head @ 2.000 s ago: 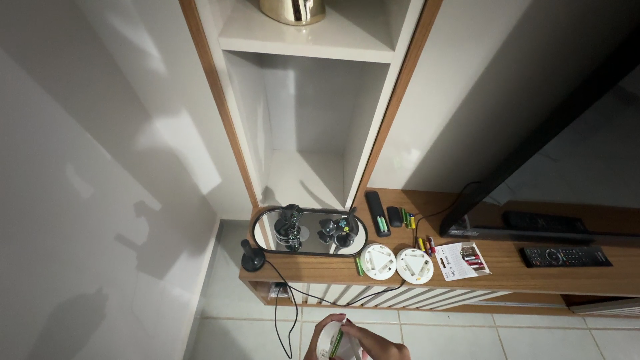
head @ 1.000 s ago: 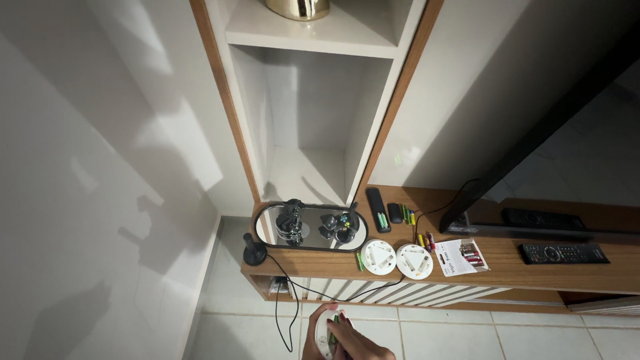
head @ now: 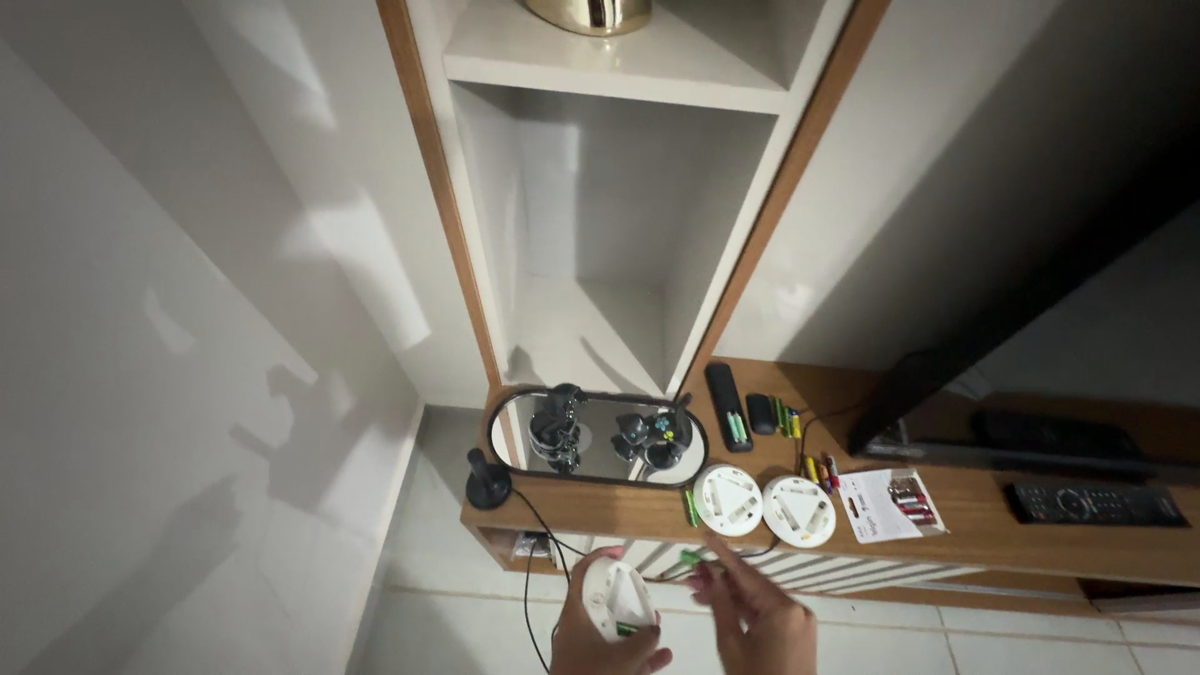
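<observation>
My left hand (head: 600, 623) holds a round white battery-powered device (head: 619, 595), its triangular battery recess facing up and a green battery (head: 626, 629) at its lower edge. Just right of it, my right hand (head: 750, 605) pinches a small green object (head: 691, 558), probably a battery, blurred. Two similar round devices, one on the left (head: 728, 501) and one on the right (head: 799, 511), lie on the wooden console with their recesses up. Beside the left one lies a green battery (head: 692, 507).
Behind are a mirrored tray (head: 600, 412) with game controllers, an open remote control (head: 727, 403), loose batteries (head: 786, 417) and a battery blister pack (head: 891, 506). A black cable (head: 528, 600) hangs off the console's front near my left hand. A large television (head: 1059, 309) stands right.
My right hand has moved right, away from the device, with the small green object in its fingers. My left hand keeps hold of the device.
</observation>
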